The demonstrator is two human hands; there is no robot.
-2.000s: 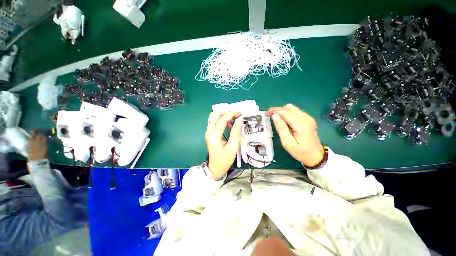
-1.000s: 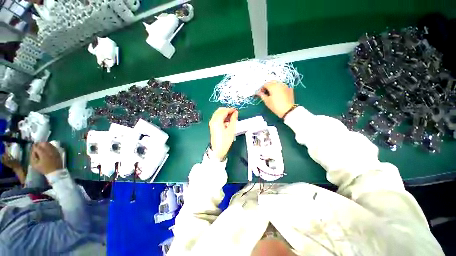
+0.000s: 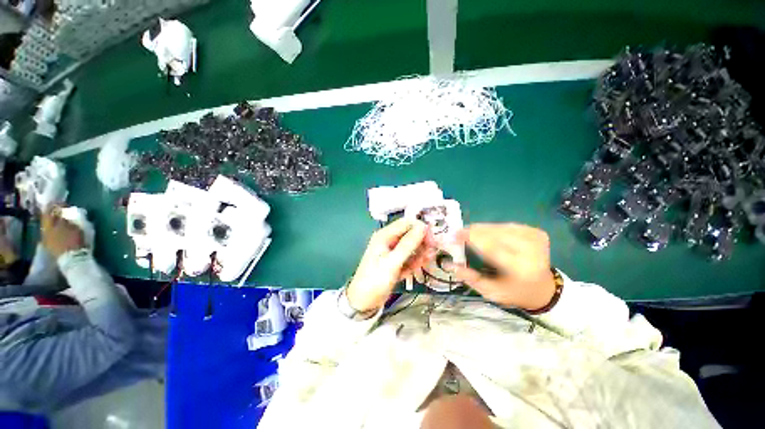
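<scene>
A white camera housing (image 3: 451,209) lies on the green bench in front of me, its open front up, with small parts and wires inside. Thin dark leads hang from its near end towards my clothes. My left hand (image 3: 376,266) is at the housing's left side, thumb and fingertips close together over it. My right hand (image 3: 513,261) is blurred at its right side, fingers over the lower round opening. Whether either hand holds a thin cord or wire cannot be made out. A tangled heap of white cords (image 3: 428,117) lies behind the housing.
Three white housings (image 3: 220,230) stand in a row at left, dark small parts (image 3: 243,151) behind them. A large pile of camera modules (image 3: 671,134) lies at right. A blue bin (image 3: 210,360) with white parts is below the bench edge. Another person's hand (image 3: 63,235) works at far left.
My right hand has come back from the white cord heap to the housing. My left hand has moved down and right, over the housing. The whole view has shifted slightly.
</scene>
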